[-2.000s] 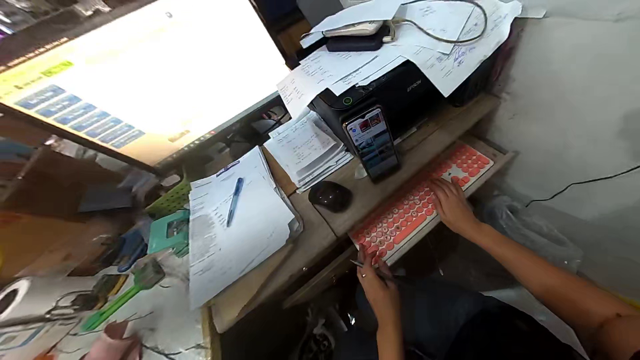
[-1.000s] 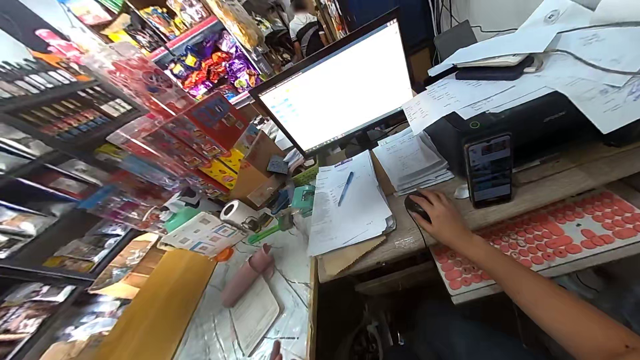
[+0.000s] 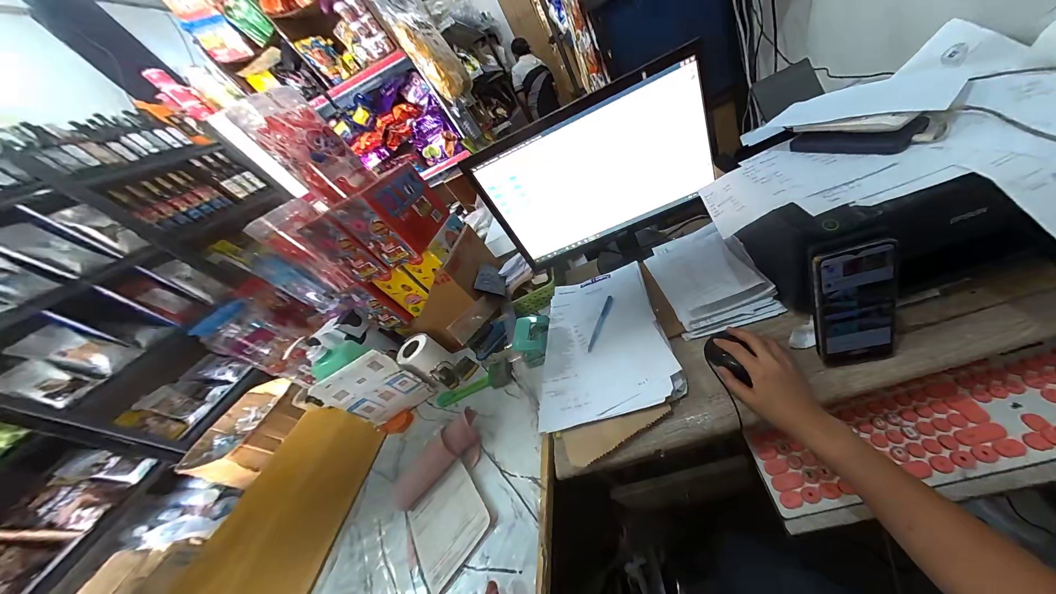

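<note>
My right hand (image 3: 767,379) rests over a black computer mouse (image 3: 728,360) on the wooden desk, its forearm crossing a white keyboard with pink round keys (image 3: 949,433). Only a fingertip, apparently of my left hand (image 3: 492,587), shows at the bottom edge over the marble-patterned counter; the rest is hidden. Left of the mouse, a blue pen (image 3: 601,323) lies on a stack of papers (image 3: 610,363). A smartphone (image 3: 855,301) stands upright against a black printer (image 3: 957,227). Behind the papers is a lit monitor (image 3: 602,157).
On the counter (image 3: 511,495) are a pink roll (image 3: 437,462), a green-handled brush (image 3: 474,386), a tape roll (image 3: 422,355) and a yellow-brown board (image 3: 280,503). Shelves of packaged goods (image 3: 165,223) stand left. A person (image 3: 532,74) sits in the background. Papers (image 3: 866,177) cover the printer.
My right hand has moved from the keyboard to the mouse. My left hand has left the keyboard. The view has swung left, showing the shelves, and the monitor's screen content differs.
</note>
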